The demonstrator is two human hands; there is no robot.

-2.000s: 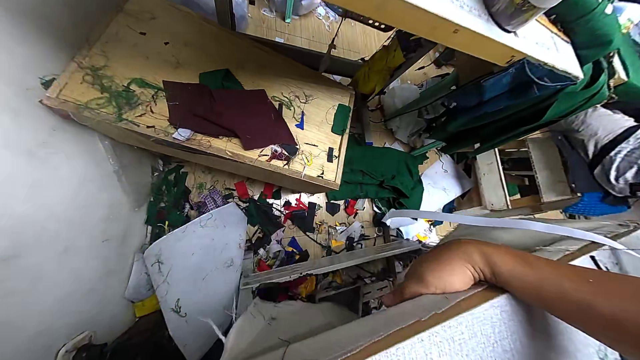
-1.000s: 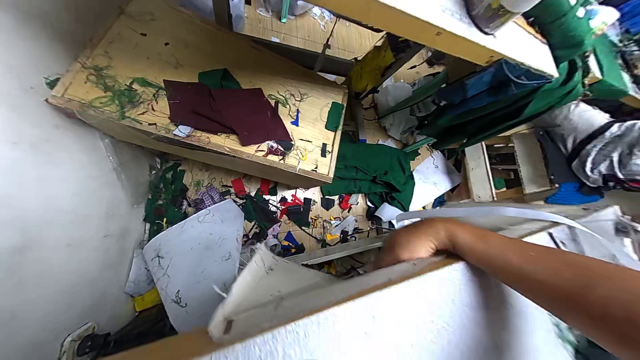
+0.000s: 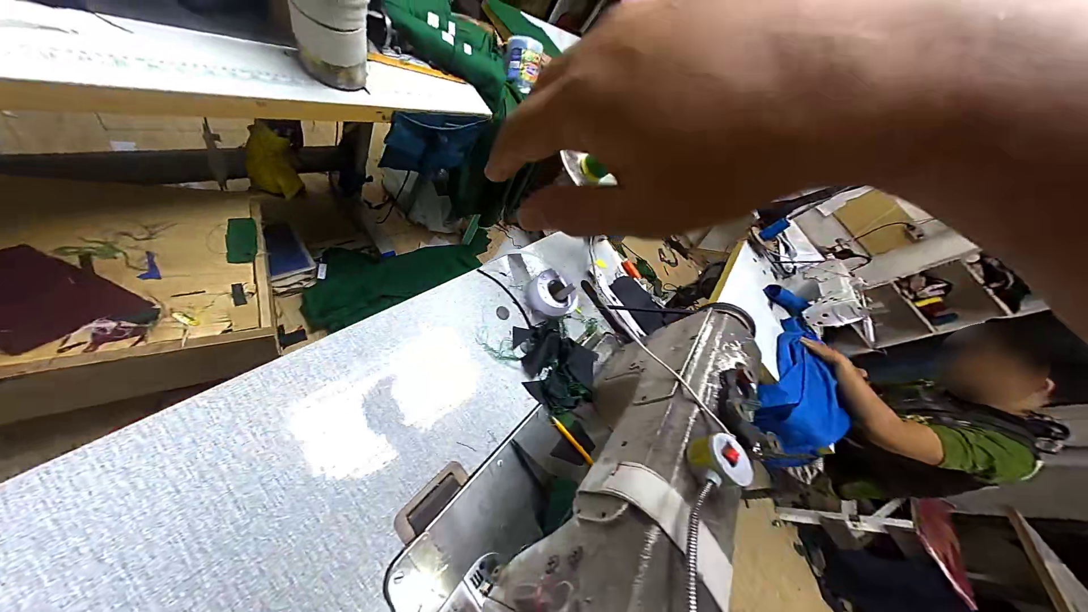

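Note:
My right hand (image 3: 629, 127) reaches in from the upper right, close to the camera and blurred. Thumb and fingers are apart, with nothing between them. My left hand is out of view. Below the raised hand lies a white sewing table (image 3: 255, 442) with an industrial sewing machine (image 3: 654, 425). A small lamp with a red button (image 3: 729, 459) and a flexible metal neck is fixed to the machine. Dark fabric scraps (image 3: 561, 365), a white round spool-like part (image 3: 551, 293) and a yellow pencil (image 3: 571, 439) lie beside it.
A person (image 3: 943, 416) at the right handles blue fabric (image 3: 799, 391) by another sewing machine (image 3: 837, 297). A wooden board (image 3: 195, 212) with maroon cloth (image 3: 59, 297) is at the left. Green cloth (image 3: 382, 280) lies beyond the table. A shelf (image 3: 212, 106) holds a cylindrical container (image 3: 334, 42).
My right hand has left the pale edge it was touching and is now raised, close to the camera. The view has swung right, onto the sewing machine.

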